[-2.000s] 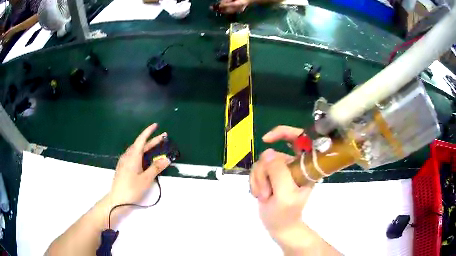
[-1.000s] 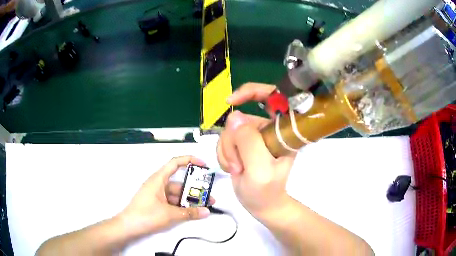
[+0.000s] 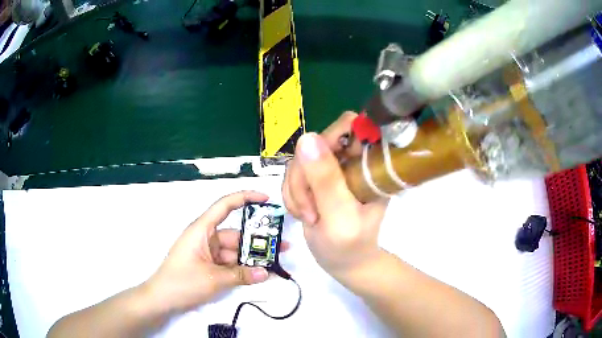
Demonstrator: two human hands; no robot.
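My left hand [image 3: 210,254] holds an open power adapter unit [image 3: 261,236] by its sides over the white work sheet [image 3: 99,244]. Its circuit board faces up, with a yellow transformer [image 3: 259,245] near the lower end. The black DC output cord [image 3: 298,297] leaves the lower end and curls onto the sheet. My right hand [image 3: 336,198] is closed around the glue gun [image 3: 416,158], whose amber barrel has white ties and a red part near the fingers. The pale nozzle tip [image 3: 280,211] shows at the upper right corner of the unit; contact cannot be told.
The green conveyor belt [image 3: 171,99] runs behind the sheet and carries several dark units. A yellow-black striped guard bar [image 3: 282,112] lies across it. A red plastic basket [image 3: 571,244] stands at right, with a black unit [image 3: 531,233] hanging beside it. A pale supply hose [image 3: 488,49] crosses the upper right.
The unit has come from the belt edge to over the sheet, its board now showing. The gun has moved left to it. Over the last second, my right index finger has curled in by the red part.
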